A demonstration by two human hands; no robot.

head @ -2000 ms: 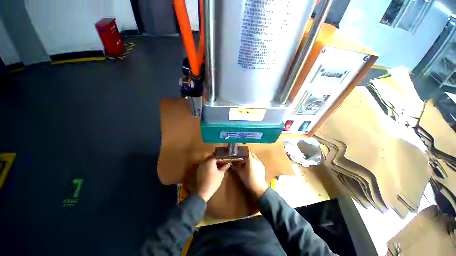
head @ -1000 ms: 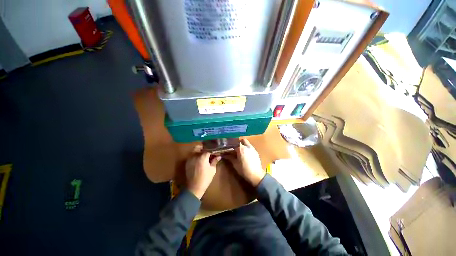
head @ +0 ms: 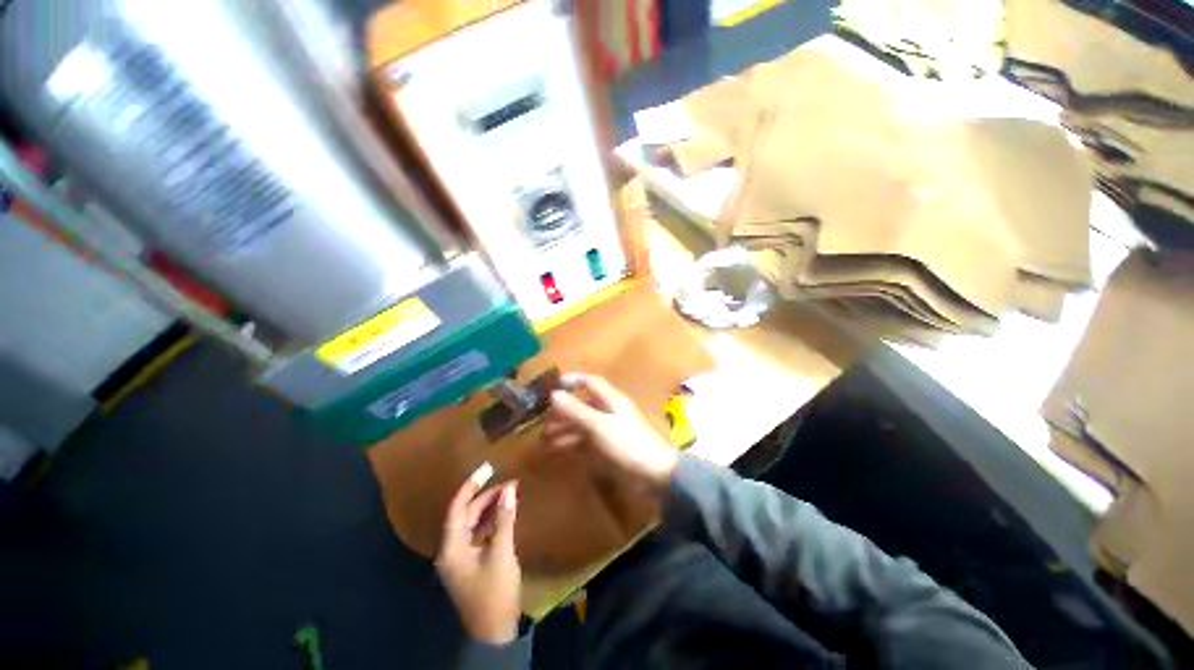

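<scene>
A brown panel (head: 432, 484) lies across the press base under the green head (head: 426, 373). The upper die (head: 519, 403) is a small dark metal block below the head. My right hand (head: 609, 432) is beside the die with its fingers bent; whether it holds anything is blurred. My left hand (head: 481, 550) is over the front left of the panel, raised off the die, thumb and fingers apart, with no thing visible in it. No metal fitting can be made out.
The silver press cylinder (head: 223, 170) fills the upper left. The control box (head: 524, 170) stands beside it. A clear plastic bag or tub (head: 724, 288) and a yellow button box (head: 680, 416) are right of the panel. Panel stacks (head: 904, 183) lie on the white table (head: 969, 380).
The view has turned and shifted right. My left hand has come away from the die, toward the front left. My right hand has moved slightly to the right side of the die.
</scene>
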